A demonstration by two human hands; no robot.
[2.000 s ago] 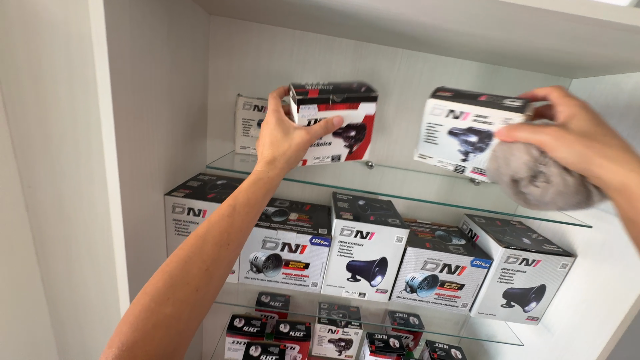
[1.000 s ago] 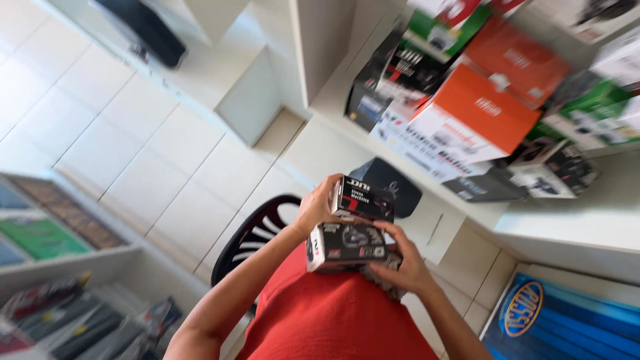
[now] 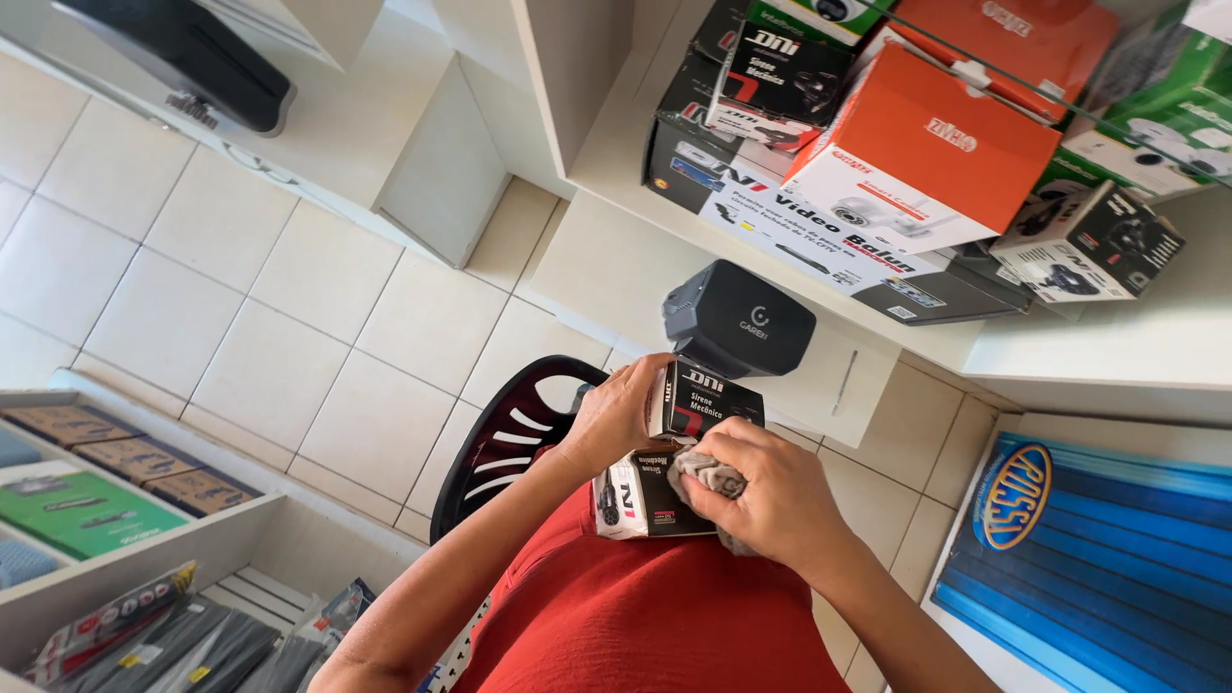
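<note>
My left hand (image 3: 616, 414) grips the left side of a small black and white DNI siren box (image 3: 710, 397). Close below it, against the red shirt, a second DNI siren box (image 3: 664, 496) lies on its side; what supports it is hidden. A crumpled grey cloth (image 3: 710, 478) is bunched in my right hand (image 3: 770, 486), pressed near the top face of the lower box and the bottom edge of the upper one.
Ahead, a shelf (image 3: 924, 346) holds stacked boxes, an orange and white camera box (image 3: 924, 144) among them. A dark Garen device (image 3: 741, 318) sits just beyond my hands. A black plastic chair (image 3: 500, 433) is at the left, and a blue Rossi box (image 3: 1088, 558) at the right.
The view has swung down from the glass shelves, where each hand held a box. Both boxes are now together at the shirt. Since one second ago, the grey cloth has come into sight in my right hand.
</note>
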